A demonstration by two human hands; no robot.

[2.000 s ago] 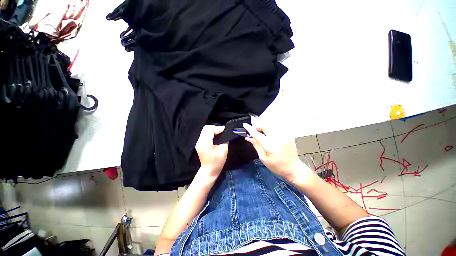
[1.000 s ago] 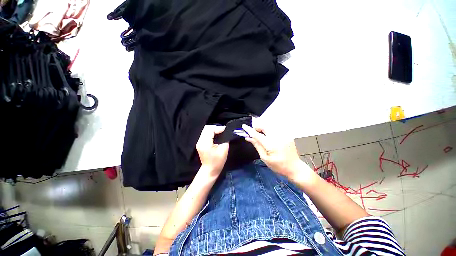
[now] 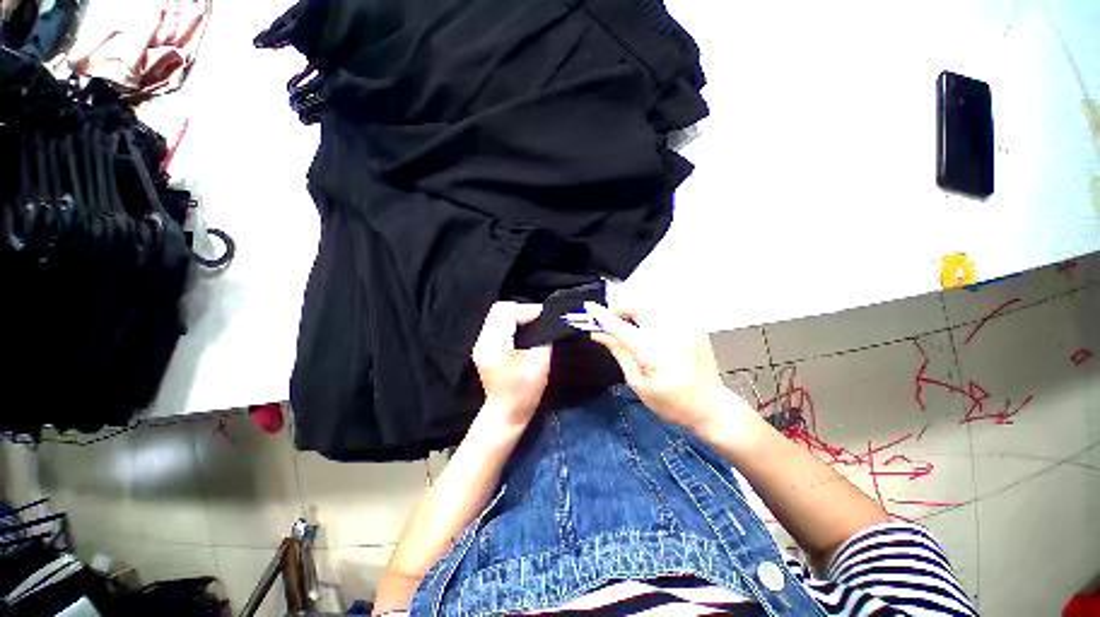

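A wide layered pile of black garments (image 3: 483, 157) lies on the white table and hangs over its near edge. My left hand (image 3: 512, 368) pinches the left end of a narrow black garment edge (image 3: 555, 318). My right hand (image 3: 657, 362) holds the same edge at its right end, the two hands a short way apart. A tiny shiny white and purple piece (image 3: 583, 321) shows at my right fingertips; what it is cannot be told. No needle or thread can be made out.
Black garments on black hangers (image 3: 91, 277) are heaped at the left. Pink cloth (image 3: 139, 42) lies at the upper left. A black phone (image 3: 965, 134) and a small yellow item (image 3: 958, 270) lie at the right. Red strips litter the tiled floor (image 3: 1025, 362). The white table's (image 3: 796, 205) near edge crosses the view.
Both hands keep nearly the same place and grip on the black edge. The shiny piece at the right fingertips shows slightly differently.
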